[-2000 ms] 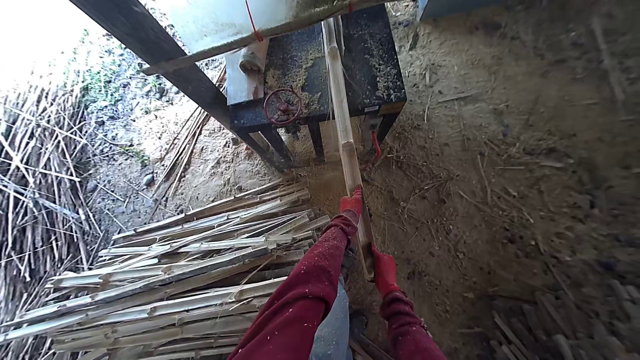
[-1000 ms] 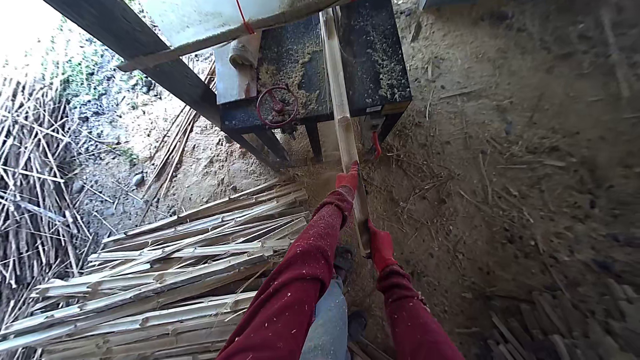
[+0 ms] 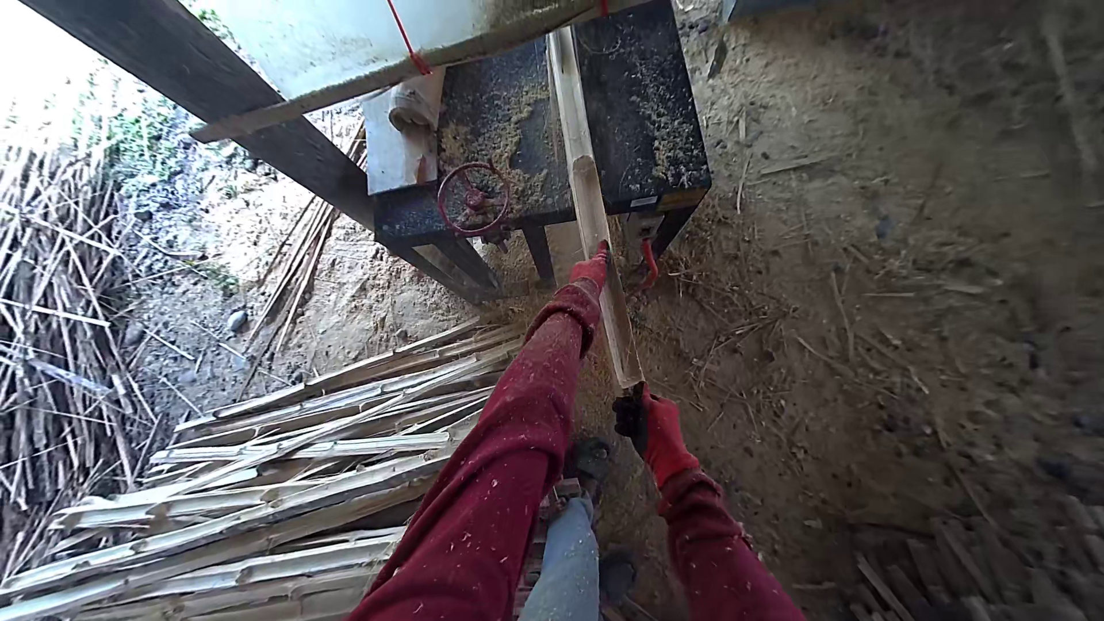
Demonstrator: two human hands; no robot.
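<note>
A split bamboo length (image 3: 589, 194) lies lengthwise over the dark, sawdust-covered machine table (image 3: 638, 112) and sticks out past its near edge toward me; its far end is hidden under a pale overhanging sheet. My left hand (image 3: 591, 269), in a red glove, holds the bamboo just off the table edge. At the near end, my right hand (image 3: 654, 427), in a red glove with a dark palm, grips the tip. A red handwheel (image 3: 473, 199) is mounted on the table's near side, left of the bamboo.
Split bamboo pieces (image 3: 345, 448) are piled at lower left, with a heap of thin strips (image 3: 60, 345) beyond. A dark beam (image 3: 216, 95) slants across the upper left. The pale sheet (image 3: 345, 43) hangs over the table's far part. Short wood pieces (image 3: 992, 561) lie at lower right.
My right hand has shifted back along the bamboo to its near end. My left hand still holds it near the table edge.
</note>
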